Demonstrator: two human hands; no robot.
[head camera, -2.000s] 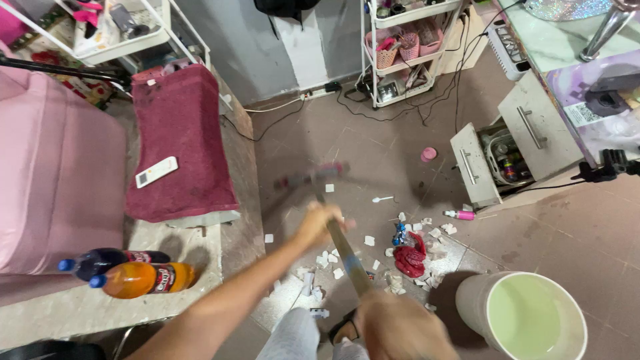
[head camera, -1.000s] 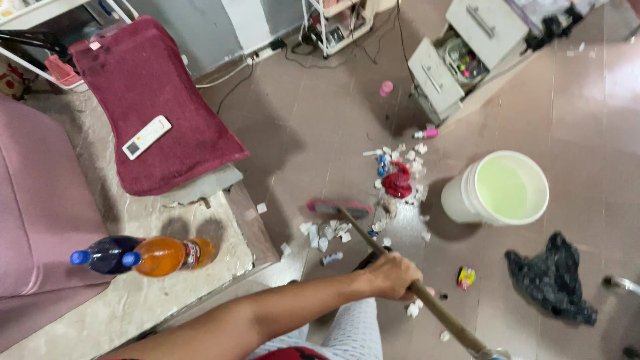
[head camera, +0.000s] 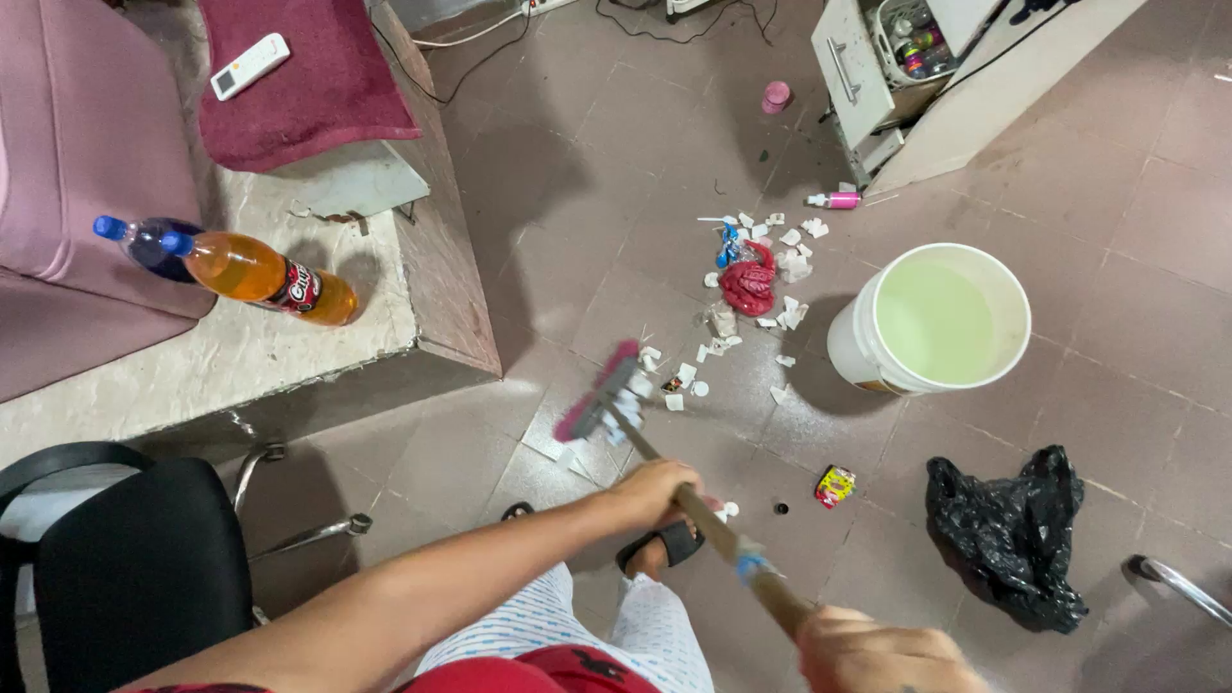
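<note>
My left hand (head camera: 659, 493) is closed around the wooden handle of a push broom (head camera: 599, 393), partway down the stick. Higher up the same handle, at the bottom edge of the view, my right hand (head camera: 881, 654) grips it. The broom's pink-bristled head rests on the tiled floor, against white scraps. More white scraps (head camera: 686, 373) lie scattered to its right, around a crumpled red plastic bag (head camera: 749, 281) and a blue wrapper (head camera: 728, 245). A yellow and red packet (head camera: 834, 486) lies right of my feet.
A white bucket (head camera: 938, 313) of greenish liquid stands at the right, with a black plastic bag (head camera: 1011, 539) below it. Left are a raised ledge (head camera: 385, 318) with two bottles (head camera: 260, 274), and a black chair (head camera: 144, 568). An open drawer (head camera: 852, 82) juts out at the top right.
The broom head has come back closer to my feet, and its stick now slants the other way from the first frame. The view has tilted down. Both hands appear on the handle again.
</note>
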